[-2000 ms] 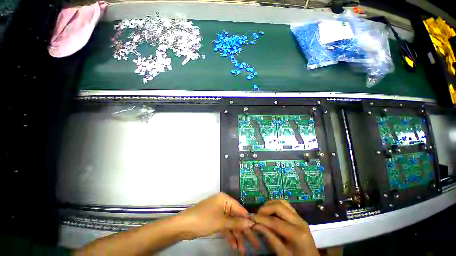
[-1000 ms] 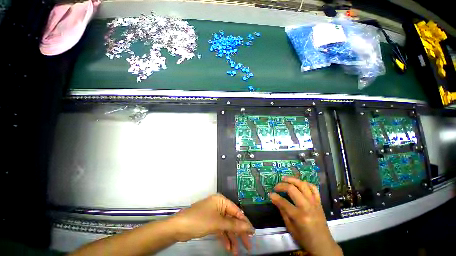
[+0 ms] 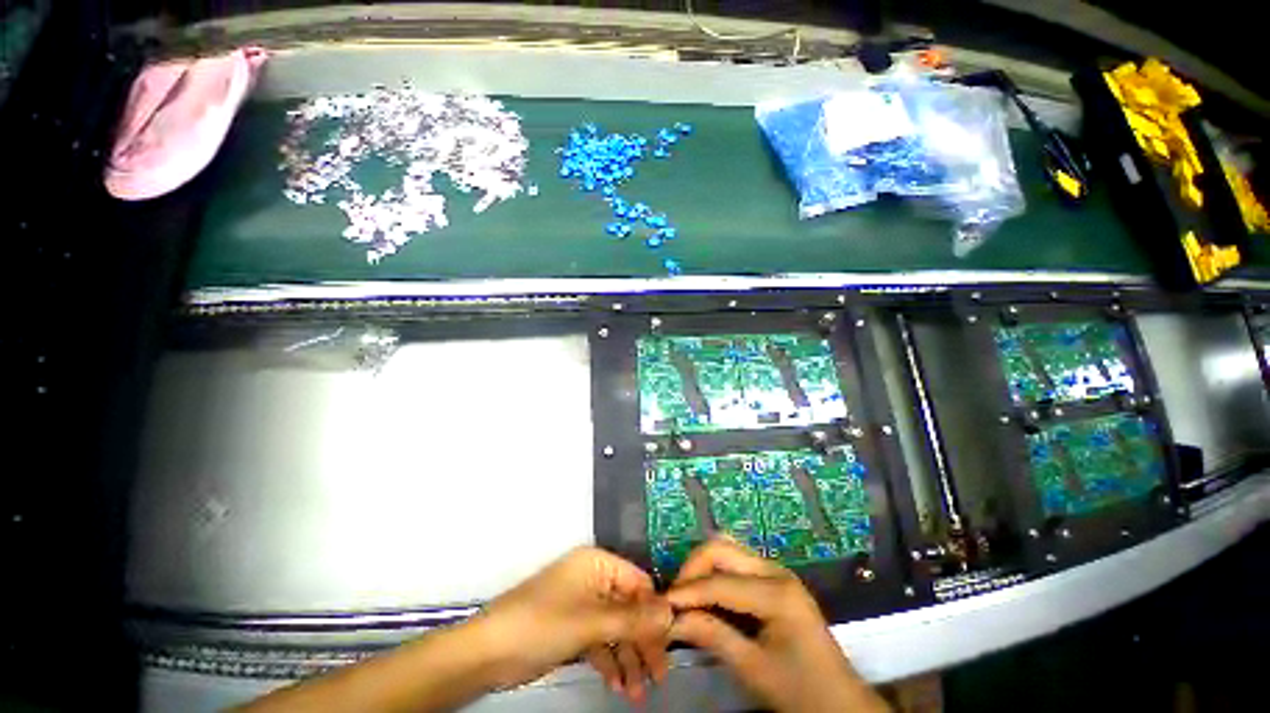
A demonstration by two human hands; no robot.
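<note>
My left hand (image 3: pixel 592 620) and my right hand (image 3: pixel 745 613) meet at the fingertips over the front edge of the near black carrier frame (image 3: pixel 613 460). The fingers are pinched together; anything between them is too small or hidden to tell. The frame holds two green circuit boards, a back one (image 3: pixel 738 379) with a white strip and a front one (image 3: pixel 752 504) close beyond my fingers. Both boards have dark slots and small blue parts. The front board's near edge is partly hidden by my right hand.
Behind, on the green mat, lie a pale component pile (image 3: pixel 404 153), a blue component pile (image 3: pixel 602 160) and a bag of blue components (image 3: pixel 864 146). A pink cloth item (image 3: pixel 181 123) is far left. A second carrier (image 3: pixel 1024 460) and black bin with yellow parts (image 3: pixel 1163 132) are right.
One second ago my right hand was over the front board, apart from the left. It has come back to the left hand's fingertips. The view has shifted slightly.
</note>
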